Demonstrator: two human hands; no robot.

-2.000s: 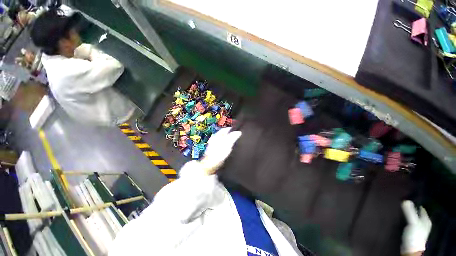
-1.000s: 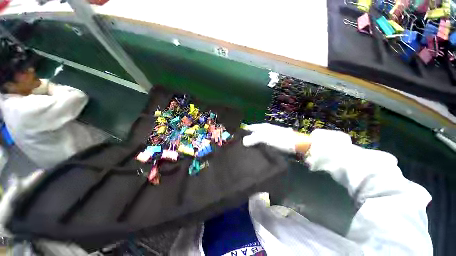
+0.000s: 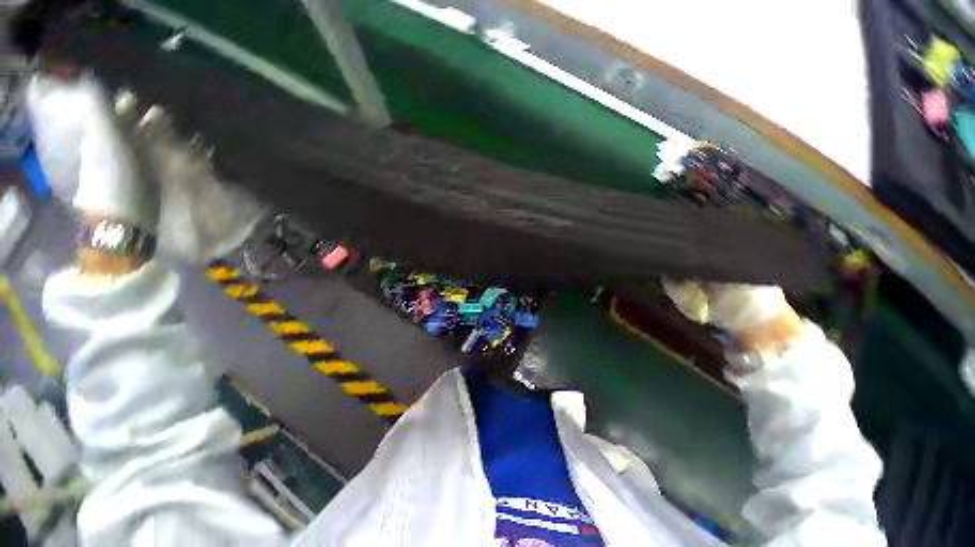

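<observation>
A black compartment tray (image 3: pixel 503 208) is tilted up on edge and spans the view, blurred by motion. My left hand (image 3: pixel 102 160), in a white glove, is at the tray's left end; its fingers are blurred and partly hidden. My right hand (image 3: pixel 732 307), in a white glove, grips the tray's lower edge near its right end. Coloured binder clips (image 3: pixel 465 310) lie heaped below and behind the tray, which partly covers them. A single pink clip (image 3: pixel 335 256) shows to their left.
More clips (image 3: pixel 738 182) are behind the tray's right end, under a white shelf (image 3: pixel 748 69). A black tray of clips (image 3: pixel 898 160) sits on the shelf. Green bench surface (image 3: pixel 620 374) shows at centre right. Black-yellow floor tape (image 3: pixel 310 347) runs at left. A blurred pale shape (image 3: pixel 203 203) is beside my left hand.
The tray was lying lower left with clips on it; it is now raised, tilted and spread across the view. My left hand has moved up, and my right hand has moved right and grips the tray.
</observation>
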